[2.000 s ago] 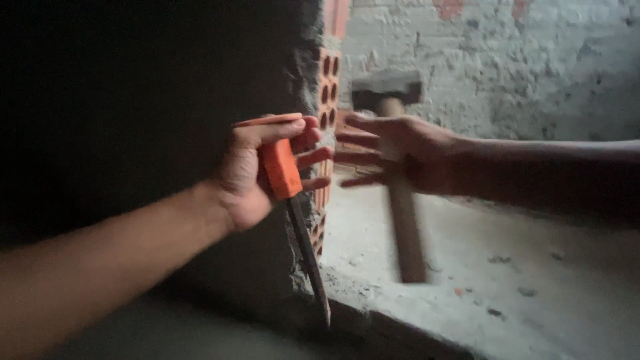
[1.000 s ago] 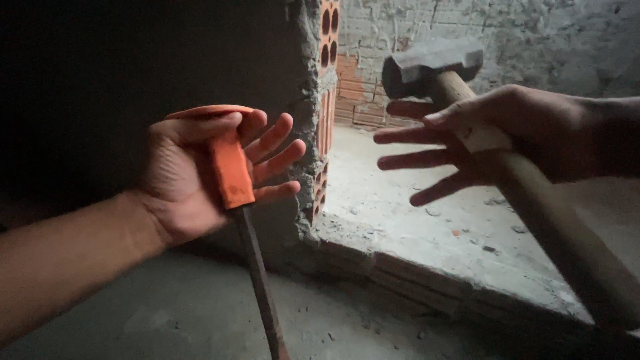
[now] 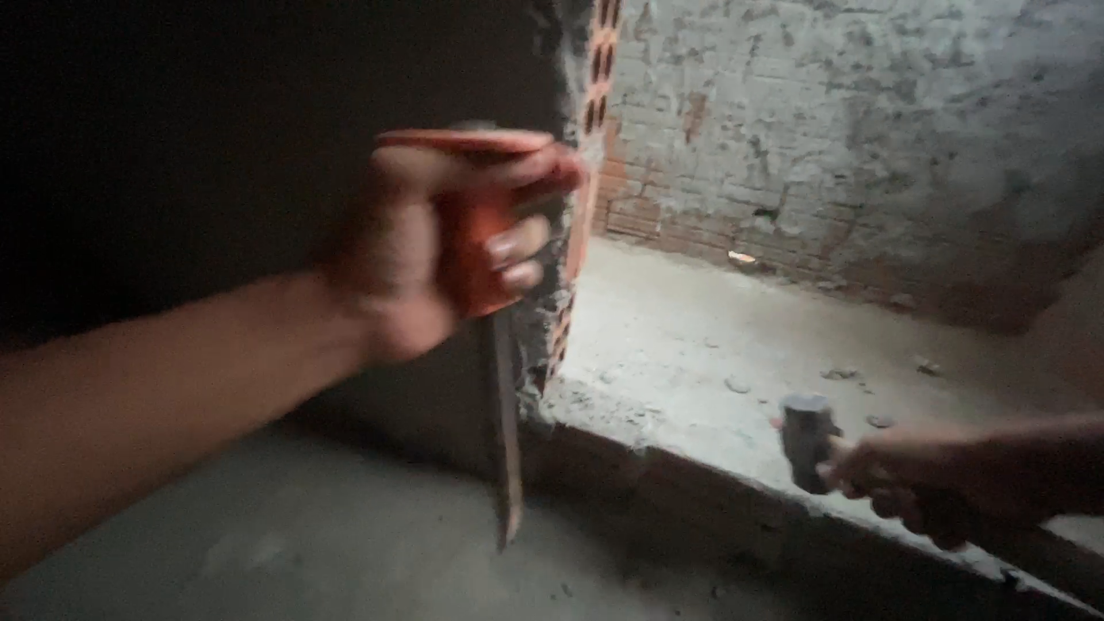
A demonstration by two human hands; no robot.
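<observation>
My left hand (image 3: 423,250) is wrapped around the orange grip of a cold chisel (image 3: 507,388), just below its round hand guard. The chisel's steel shank hangs down, its tip low in the middle of the view, in front of the dark wall. At the lower right my right hand (image 3: 906,474) grips a club hammer (image 3: 806,440) close behind its grey steel head. Most of the hammer's handle is hidden by the hand and shadow. Both hands are blurred.
A broken edge of hollow clay bricks (image 3: 599,78) ends the dark wall (image 3: 216,112). Beyond it lies a raised concrete floor (image 3: 690,319) with rubble bits and a step edge (image 3: 673,483). A rough mortared brick wall (image 3: 845,147) stands behind.
My left fingers, spread a second ago, have closed around the chisel grip. The fingers of my right hand have closed on the hammer, which is now lower.
</observation>
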